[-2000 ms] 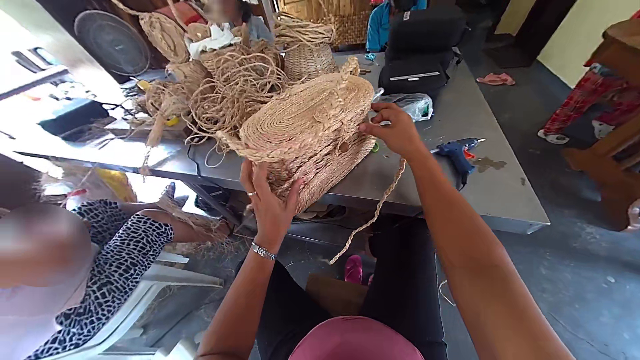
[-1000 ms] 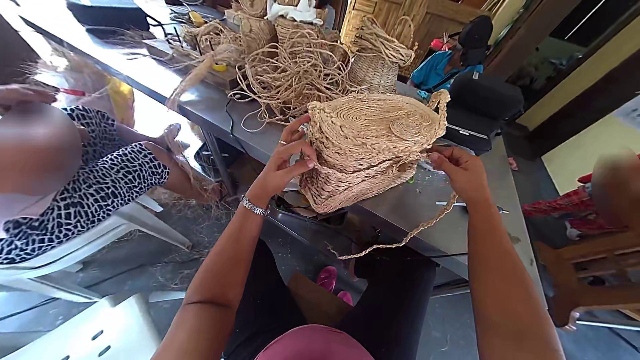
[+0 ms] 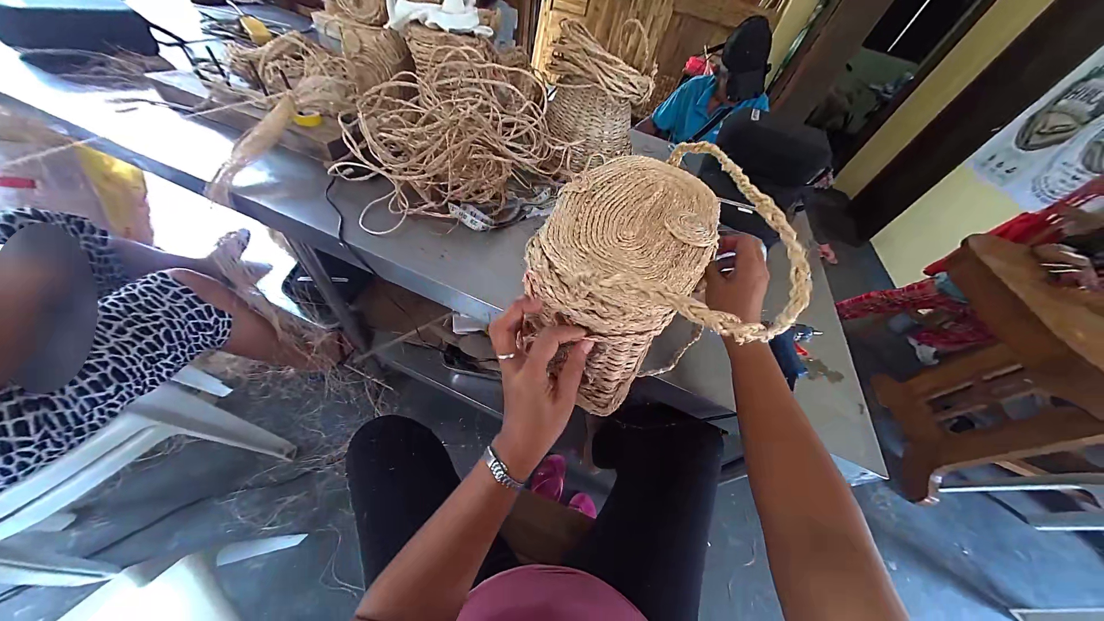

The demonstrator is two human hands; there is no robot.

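Note:
A woven natural-fiber basket (image 3: 638,224) is held tilted over the near edge of the metal table, its round coiled face turned up toward me. A thick braided cord (image 3: 798,259) loops out from its right side and runs across its front. My left hand (image 3: 539,362) grips the woven wall at the lower left, thumb and fingers pinched on it. At the right side, my right hand (image 3: 737,276) is against the basket behind the cord loop; its fingertips are partly hidden. A thinner braid end hangs below the basket.
On the metal table (image 3: 414,259) lie a heap of loose braided cord (image 3: 457,129), a measuring tape (image 3: 474,216) and a woven basket with cord on top (image 3: 591,112). A blue tool (image 3: 787,358) lies at right. A person sits at left beside a white plastic chair (image 3: 129,457); another is beyond the table.
The basket has been turned, and the braided cord that hung below it now loops out at its right. My right hand has moved up beside the basket. The view has swung right.

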